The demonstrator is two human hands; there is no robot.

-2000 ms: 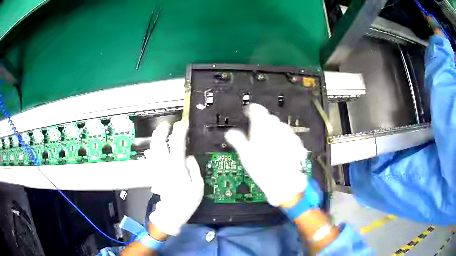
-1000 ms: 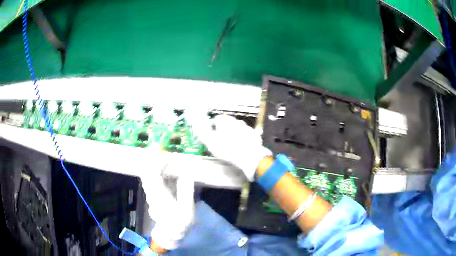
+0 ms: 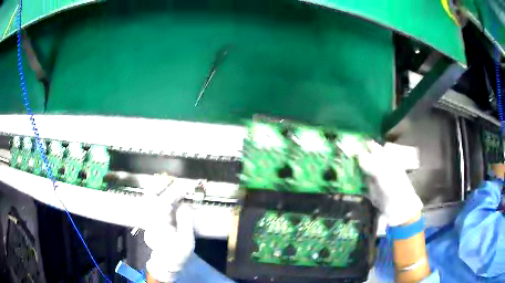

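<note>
A green PCB panel [image 3: 303, 160] of three joined boards is held by its right end in my right hand [image 3: 390, 182], over the far half of the black carrier fixture [image 3: 302, 203]. The panel is blurred and hides that half. A second panel [image 3: 304, 239] lies in the near half of the fixture. My left hand [image 3: 170, 232], gloved in white, is over the near conveyor rail, left of the fixture. Its fingers are blurred, and I cannot tell whether it holds anything.
More PCB panels [image 3: 61, 161] stand in a row on the conveyor at left. Tweezers [image 3: 211, 77] lie on the green mat [image 3: 138, 72]. A blue coiled cord [image 3: 40, 143] hangs at left. Another person's blue sleeve [image 3: 480, 221] is at right, near a metal post [image 3: 423, 91].
My right hand has moved right from the conveyor row with a panel, now over the fixture. The row at left is shorter. My left hand stays near the rail. The camera view has shifted.
</note>
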